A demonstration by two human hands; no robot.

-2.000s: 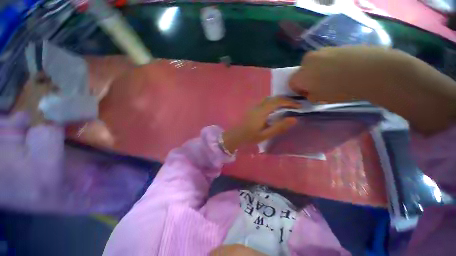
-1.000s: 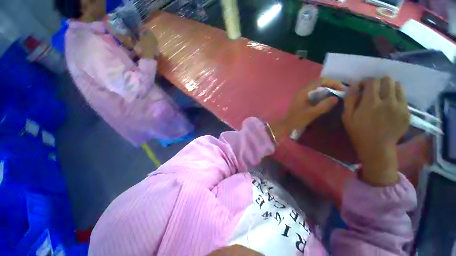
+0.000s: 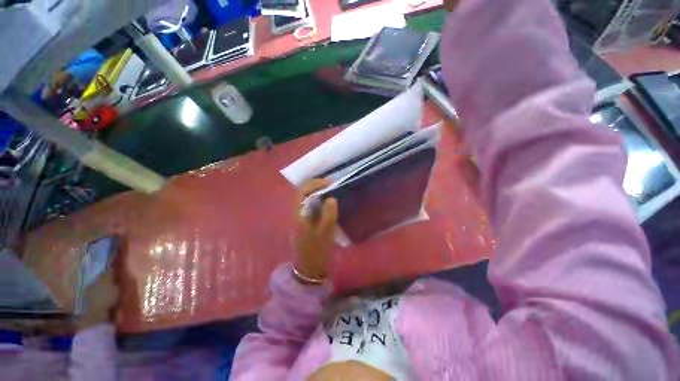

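My left hand (image 3: 317, 234) grips the left end of a small stack of tablets (image 3: 391, 190). The stack is dark slabs layered with white sleeves, tilted on the red matting, with a white sheet flap (image 3: 365, 134) standing up behind it. My right arm reaches far forward across the right side, its pink sleeve large in view. My right hand is almost wholly cut off by the top edge, so what it does cannot be told.
Stacked tablets (image 3: 393, 56) lie on the green surface (image 3: 291, 97), with a grey-white oval object (image 3: 231, 103) to their left. More tablets (image 3: 634, 152) lie at the right. Another person's hand (image 3: 98, 298) holds a slab at lower left. A pale post (image 3: 127, 171) stands upper left.
My right hand has left the stack and reached up out of the picture. My left hand still holds the stack. The view has turned, bringing the far bench into view.
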